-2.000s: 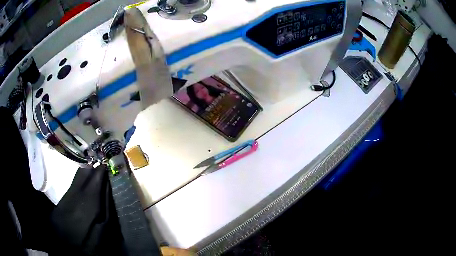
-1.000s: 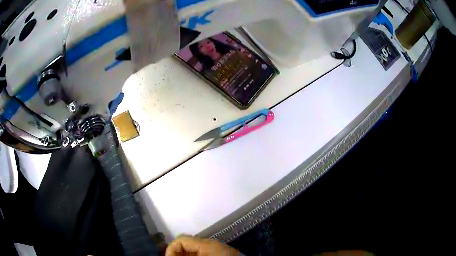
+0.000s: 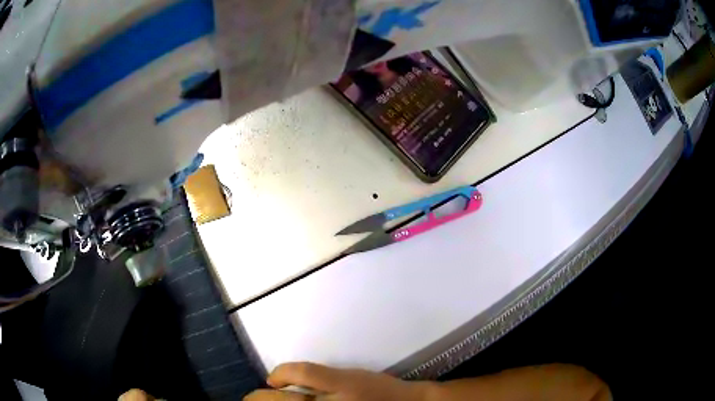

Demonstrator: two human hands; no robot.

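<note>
A pinstriped dark grey piece runs from beside the presser foot and needle area down to the bottom edge. A black garment piece lies to its left. My right hand is at the bottom edge, by the right side of the pinstriped piece, with curled fingers partly cut off; its grip cannot be made out. Only a small bit of my left hand shows at the bottom edge, over the dark cloth. The needle tip is hidden behind metal parts.
A tan-gold square sits right of the needle area. Blue and pink thread snips and a lit smartphone lie on the bed. A grey-beige strap crosses the white machine head. A measuring strip lines the front edge.
The view has moved closer to the needle area. My right hand and forearm show more at the bottom, and a bit of my left hand has come into view. The snips and phone lie as before.
</note>
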